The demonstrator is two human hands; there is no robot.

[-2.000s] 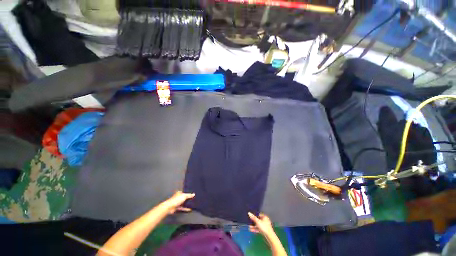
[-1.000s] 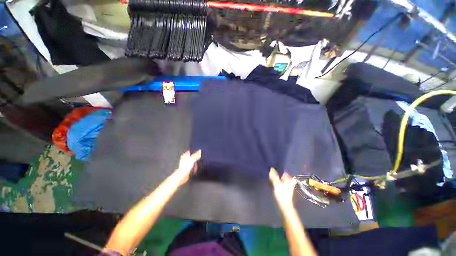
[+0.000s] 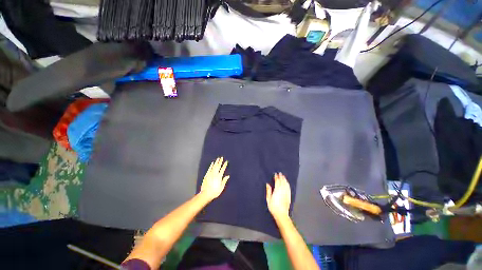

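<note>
A dark navy skirt [image 3: 248, 153] lies flat on the dark grey padded ironing table [image 3: 142, 158], its waistband end away from me. My left hand [image 3: 214, 179] rests on its left side with fingers spread, holding nothing. My right hand [image 3: 279, 195] rests palm down on its right side, fingers slightly apart. The silver steam iron [image 3: 346, 203] with an orange-tan handle sits on the table to the right of the skirt, touched by neither hand.
A blue roll [image 3: 201, 66] and a red and white packet [image 3: 167, 82] lie along the far edge. Crumpled dark cloth [image 3: 306, 63] is behind the table. A yellow hose [image 3: 469, 184] runs at the right. A navy stack [image 3: 407, 254] is at the lower right.
The skirt was raised and spread toward the far edge a second ago; now it lies flat nearer me. Both hands moved from its near edge onto its surface. The view has shifted slightly.
</note>
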